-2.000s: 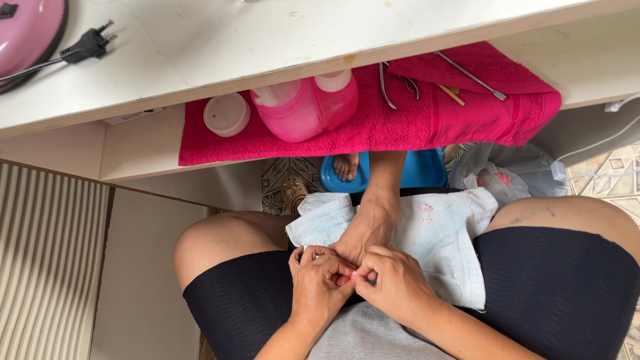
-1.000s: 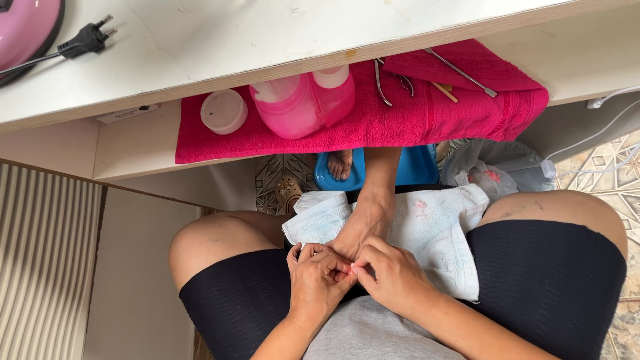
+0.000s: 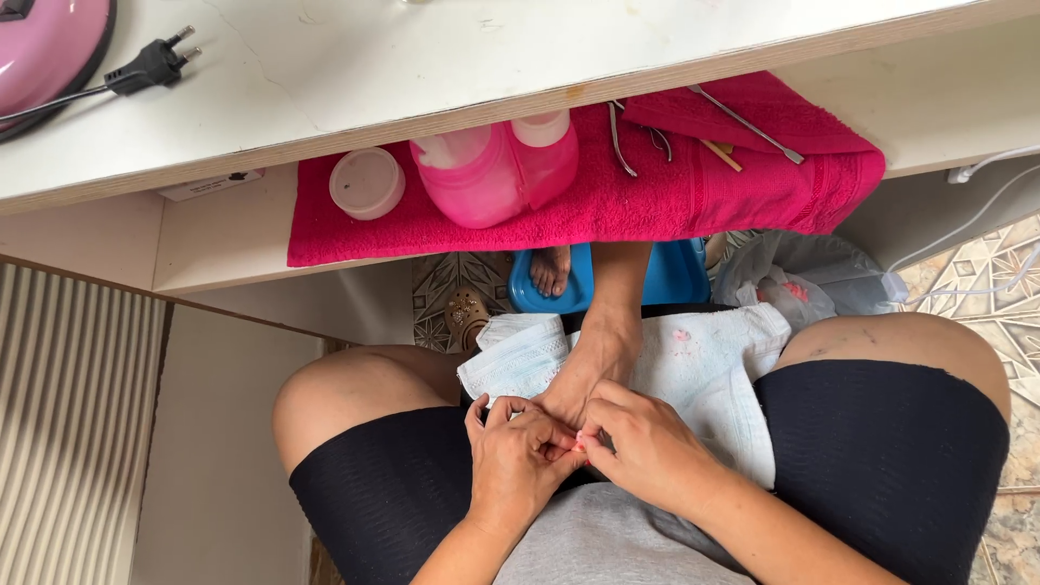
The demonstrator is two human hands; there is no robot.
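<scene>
Another person's foot (image 3: 597, 349) rests on a white towel (image 3: 703, 390) across my lap, its toes toward me. My left hand (image 3: 520, 455) holds the toes, thumb and fingers around one of them. My right hand (image 3: 638, 439) pinches a small whitish piece, perhaps cotton, against a toe with red nail polish. The fingertips of both hands nearly meet there, and they hide most of the toes. A light blue disposable face mask (image 3: 520, 353) lies on the towel, left of the foot.
Above my hands, a shelf with a pink towel (image 3: 642, 203) bears a pink two-part bottle (image 3: 496, 175), a round lidded jar (image 3: 367, 184), cuticle nippers (image 3: 621, 140), a metal pusher (image 3: 751, 126) and a wooden stick (image 3: 721, 154). Below are a blue basin (image 3: 670, 276) and a plastic bag (image 3: 845, 272).
</scene>
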